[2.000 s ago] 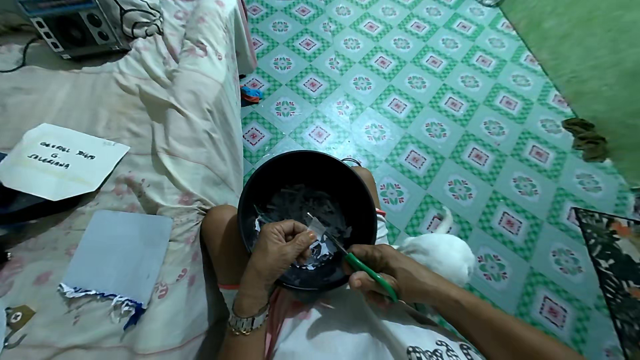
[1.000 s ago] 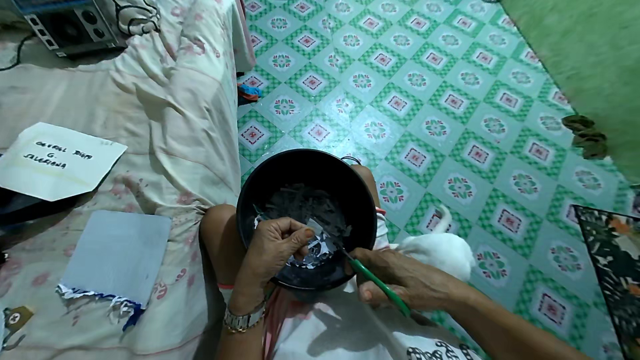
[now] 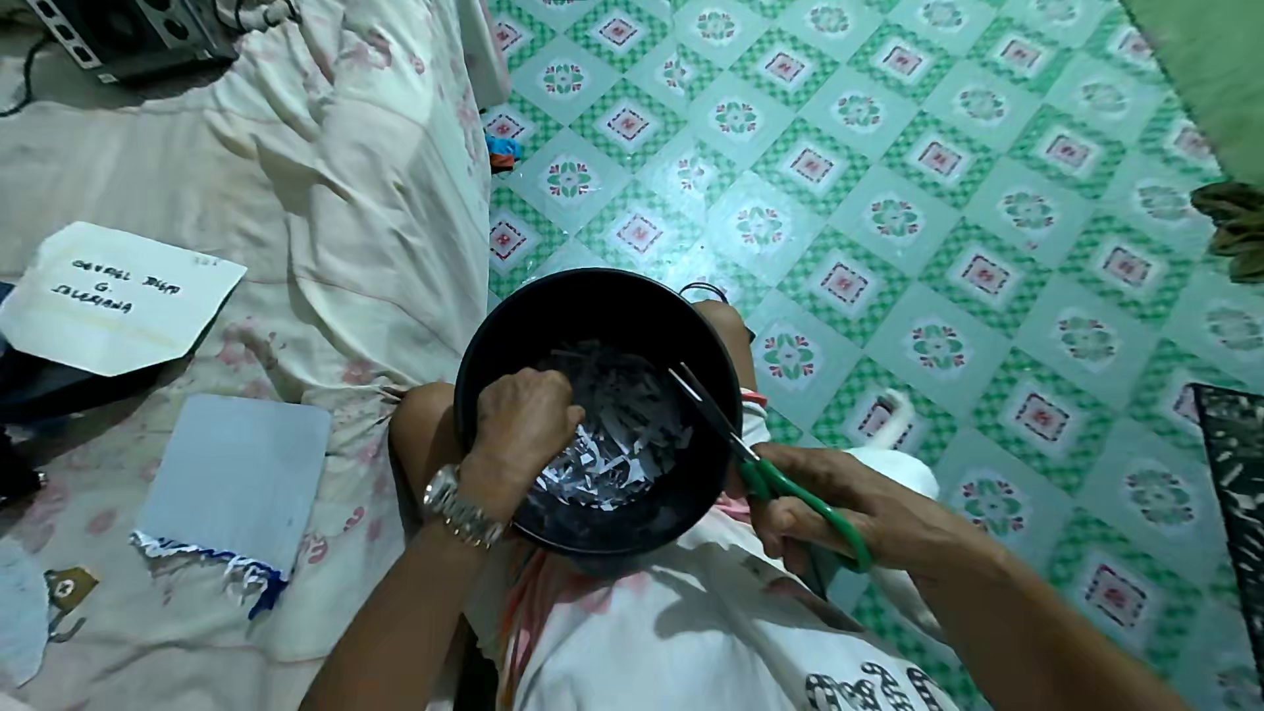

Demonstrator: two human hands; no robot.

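A black round bucket (image 3: 602, 538) sits between the legs, with many small cut strips (image 3: 617, 444), dark and shiny silver, inside. My left hand (image 3: 525, 420), with a metal watch at the wrist, reaches over the left part of the bucket's opening, its fingers curled and pointing down; whether it holds anything is hidden. Green-handled scissors (image 3: 805, 494) are in my right hand (image 3: 839, 504) at the bucket's right rim. Their blades point up and left over the opening and look slightly parted.
On the bed (image 3: 326, 197) at left lie a grey sheet with a frayed edge (image 3: 237, 474), a white card with handwriting (image 3: 118, 296) and a radio (image 3: 138, 35). A white animal (image 3: 894, 469), partly hidden, is beside the right arm. Dark cloth (image 3: 1234, 227) lies on the patterned floor (image 3: 760, 227).
My left hand has moved left, away from the scissors, and its fingers have turned down into the bucket. The scissors now point more steeply upward, with the blades clear of my left hand.
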